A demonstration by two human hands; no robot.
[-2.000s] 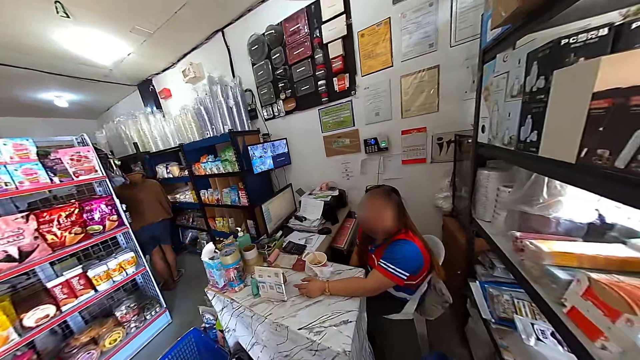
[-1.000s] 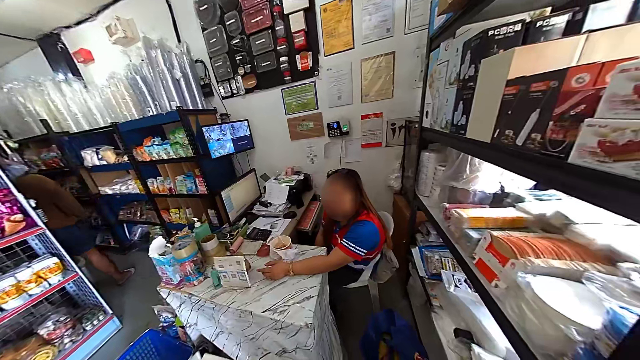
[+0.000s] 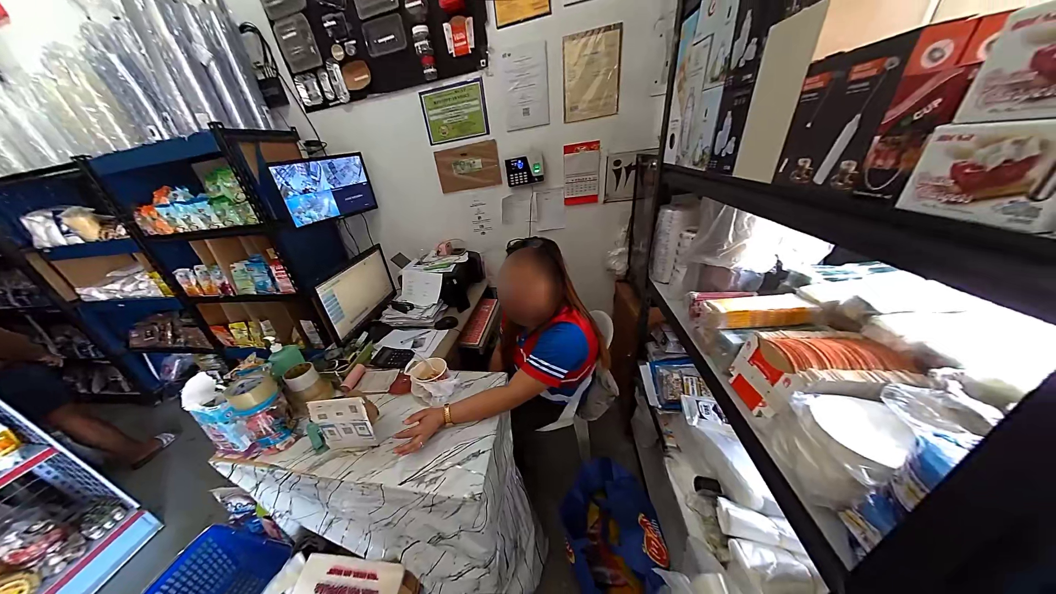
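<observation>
Neither my left hand nor my right hand shows in the head view. In front of me stands a counter with a marble-pattern cover (image 3: 445,470). A seated person (image 3: 553,355) in a red and blue shirt rests one hand, with a bracelet at the wrist, on it. Beside that hand stands a small white card stand (image 3: 342,422) with printed codes. Behind it is a paper cup (image 3: 429,371) with something sticking out of it. Rolls of tape (image 3: 252,392) and a green pump bottle (image 3: 285,355) are grouped at the counter's left.
Black shelving (image 3: 767,495) with boxes and plastic-wrapped goods runs along the right. A blue basket (image 3: 214,561) and a blue bag (image 3: 610,528) sit low near the counter. A monitor (image 3: 356,293) stands behind it. Another person's leg (image 3: 107,429) shows at the far left.
The view has swung right and come closer to the counter. The seated person's hand stays on the counter by the card stand.
</observation>
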